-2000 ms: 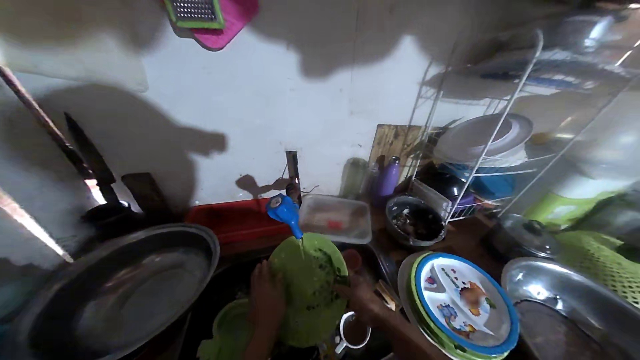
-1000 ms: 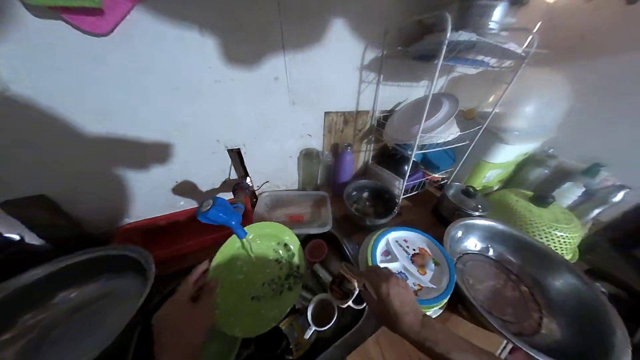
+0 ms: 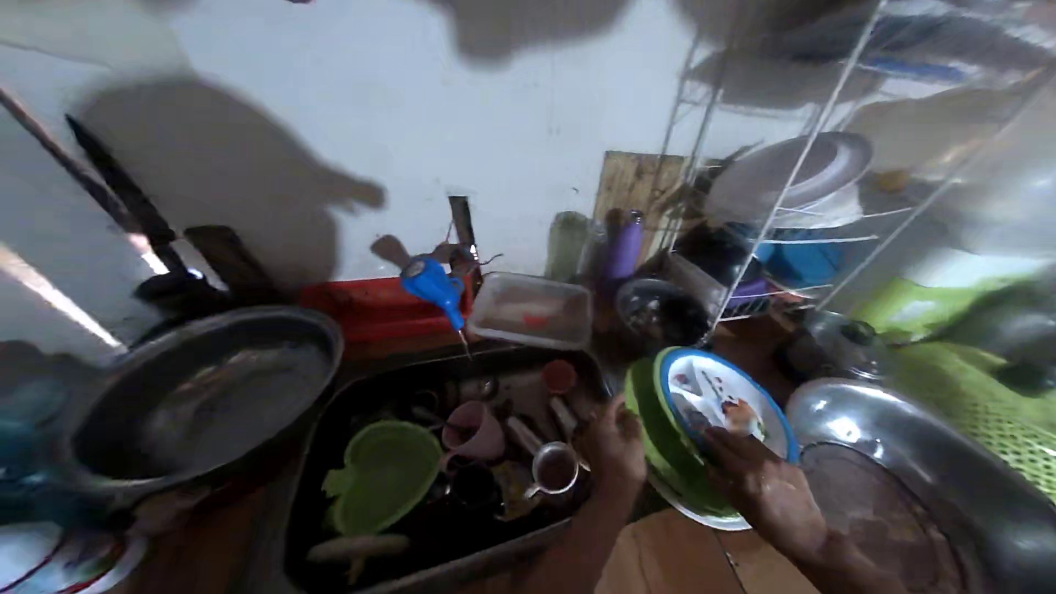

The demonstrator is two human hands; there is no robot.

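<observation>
My left hand [image 3: 615,441] grips the left rim of a green plate [image 3: 648,412] at the stack beside the sink. My right hand [image 3: 763,478] rests on the blue-rimmed printed plate [image 3: 763,388], its fingers over the plate's face; this plate is tilted up above the green ones. In the dark sink basin [image 3: 301,495] lie a green leaf-shaped dish [image 3: 392,474], a pink cup [image 3: 473,431], a metal mug [image 3: 554,469], a small red cup [image 3: 559,376] and some utensils. A thin stream runs from the blue tap fitting [image 3: 431,285] into the basin.
A large metal basin [image 3: 206,396] stands left of the sink, a shiny oval one [image 3: 924,462] at the right. Behind are a red tray [image 3: 363,309], a clear plastic container [image 3: 532,312], a metal bowl [image 3: 660,313], a purple bottle [image 3: 627,247] and a wire dish rack [image 3: 813,148].
The green plate held over the sink in the earlier frames is now at the stack on the right. My left hand has moved right with it. The cups and leaf-shaped dish in the sink are uncovered.
</observation>
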